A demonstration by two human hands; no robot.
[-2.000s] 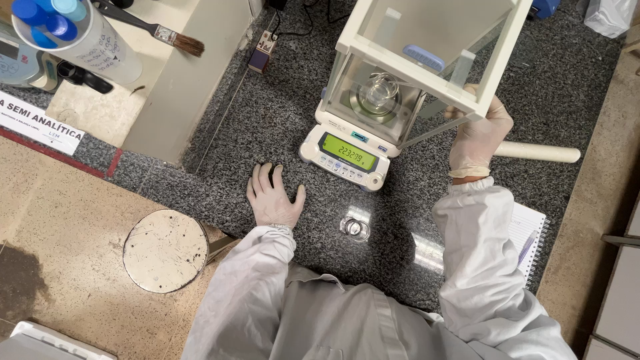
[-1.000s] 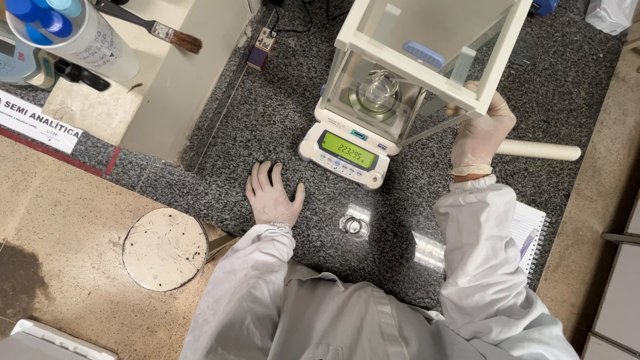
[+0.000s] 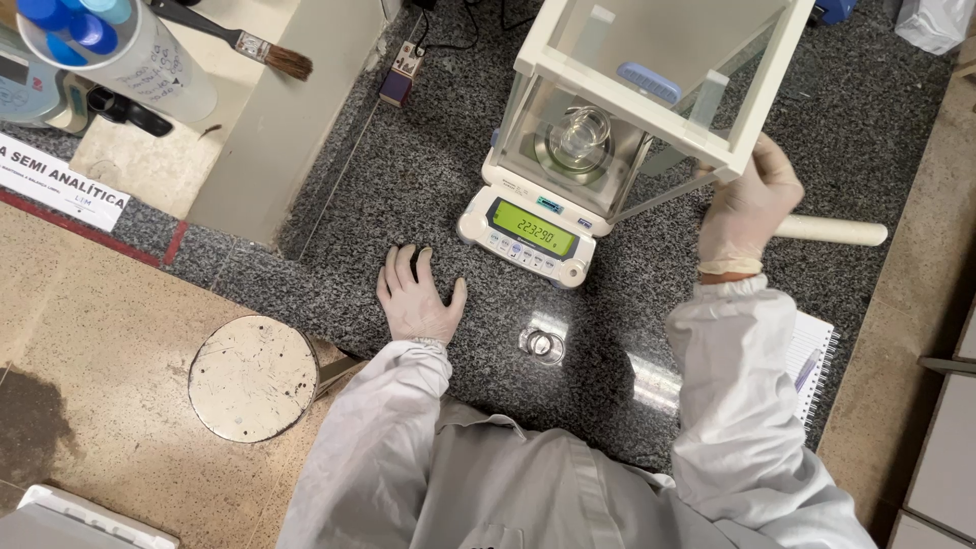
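An analytical balance (image 3: 526,236) with a lit green display stands on the dark granite bench. Inside its glass draft shield a small clear glass vessel (image 3: 581,137) rests on the round pan. My gloved right hand (image 3: 751,202) is at the right front corner of the shield, by the edge of the side glass door; its fingertips are partly hidden behind the frame, so its hold is unclear. My gloved left hand (image 3: 419,293) lies flat on the granite, left of the balance, fingers apart and holding nothing. A small clear glass stopper or lid (image 3: 541,345) lies in front of the balance.
A spiral notebook (image 3: 812,351) with a pen is beside my right sleeve. A whitish rod (image 3: 831,230) lies behind my right wrist. At upper left are a brush (image 3: 267,53), a plastic beaker (image 3: 171,76) with blue-capped items and another balance (image 3: 30,88). A round stool (image 3: 253,379) stands at left.
The digits on the balance display have changed. Both hands have stayed in nearly the same places.
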